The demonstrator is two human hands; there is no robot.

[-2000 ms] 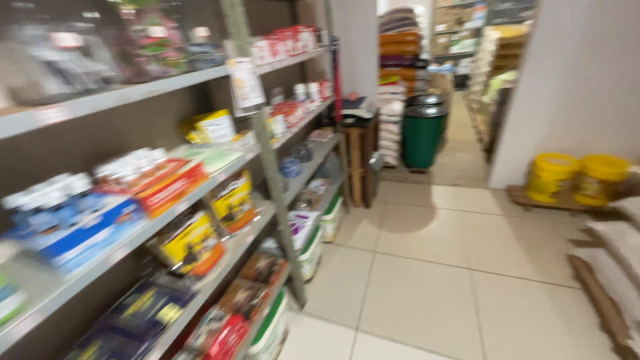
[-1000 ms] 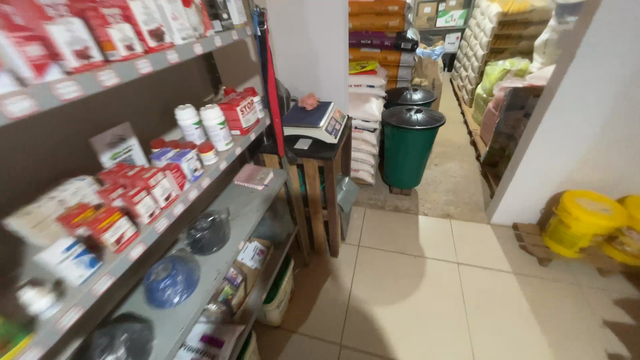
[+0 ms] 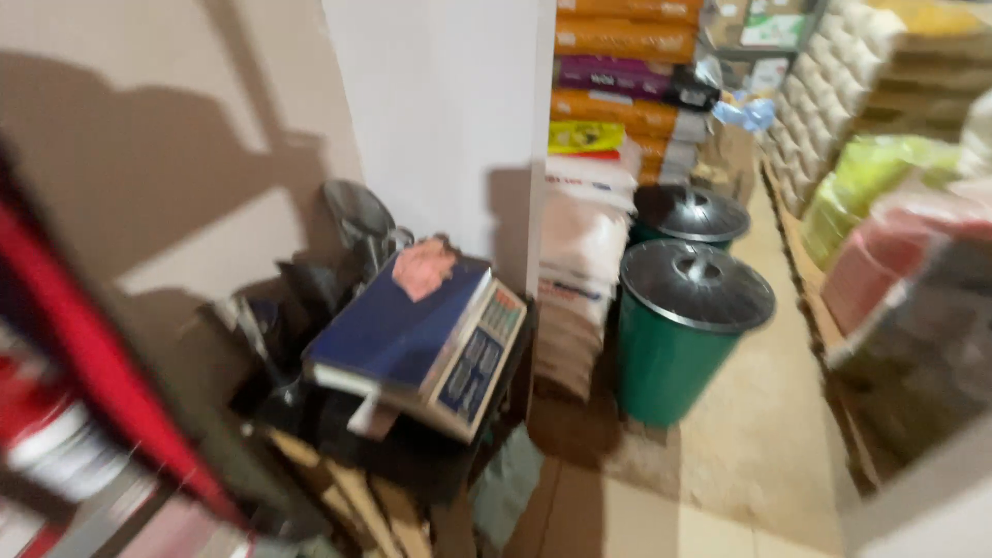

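Neither of my hands shows in the head view. A digital weighing scale (image 3: pixel 403 333) with a dark blue platform and a keypad stands on a black-topped wooden table (image 3: pixel 434 484). On the scale's platform lies a crumpled pink piece (image 3: pixel 423 268), its material too blurred to tell. Behind and left of the scale are metal scoops (image 3: pixel 359 211). To the right of the table stands a green bin with a black lid (image 3: pixel 678 349), and a second lidded bin (image 3: pixel 694 211) is behind it.
Stacked white sacks (image 3: pixel 577 310) and orange bags (image 3: pixel 628 39) rise beside the bins. A red strip (image 3: pixel 101 356) edges the shelving at the left. Along the right side of the passage, pink sacks (image 3: pixel 891 260) and a pile of pale sacks (image 3: pixel 837 70) rest on pallets.
The view has moved forward along the shelves towards the scale and the bins. The yellow buckets and most of the shelving have left the view.
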